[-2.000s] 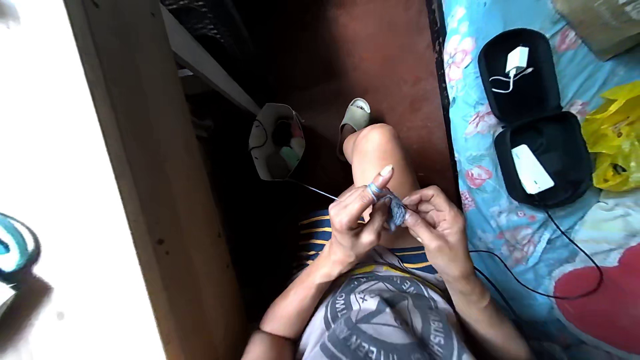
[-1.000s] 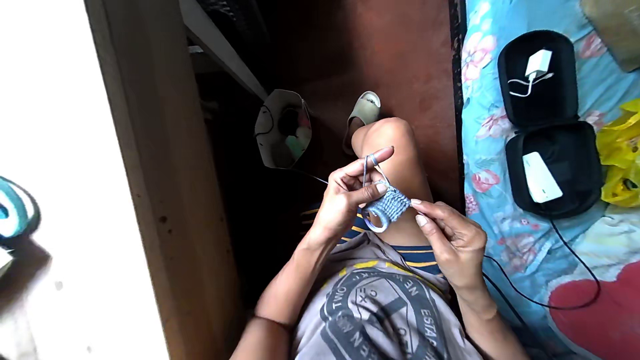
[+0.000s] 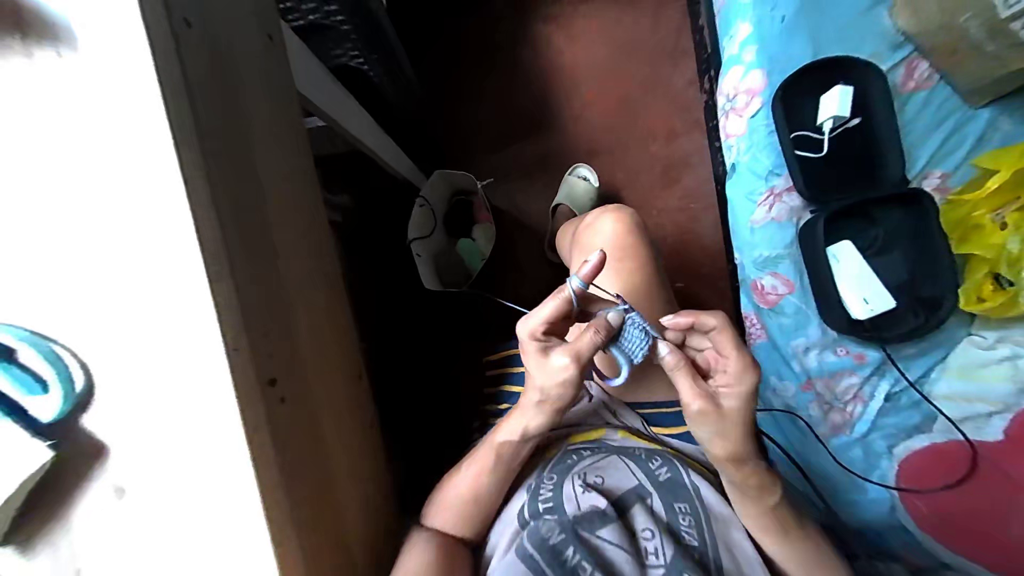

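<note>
Above my lap, my left hand point(image 3: 560, 344) pinches a small piece of blue-grey crochet point(image 3: 634, 338) between thumb and fingers. A ring point(image 3: 614, 368) of similar colour hangs at the piece's lower left. Yarn wraps my raised left index finger, and a strand point(image 3: 506, 302) runs off to the left towards a bag. My right hand point(image 3: 712, 372) holds a thin crochet hook point(image 3: 646, 324) by thumb and fingers; its shaft lies along the upper right side of the crochet. The hook's tip is too small to make out clearly.
A pale open bag point(image 3: 438, 232) with yarn balls stands left of my knee. The wooden table edge point(image 3: 264, 360) runs along my left. On the flowered bed point(image 3: 808, 384) at right lie an open black case point(image 3: 880, 264), a yellow plastic bag point(image 3: 988, 240) and a black cable point(image 3: 848, 476).
Two seconds ago my fingers largely covered the crochet; since one second ago it shows with its ring, and the hook now lies along its side.
</note>
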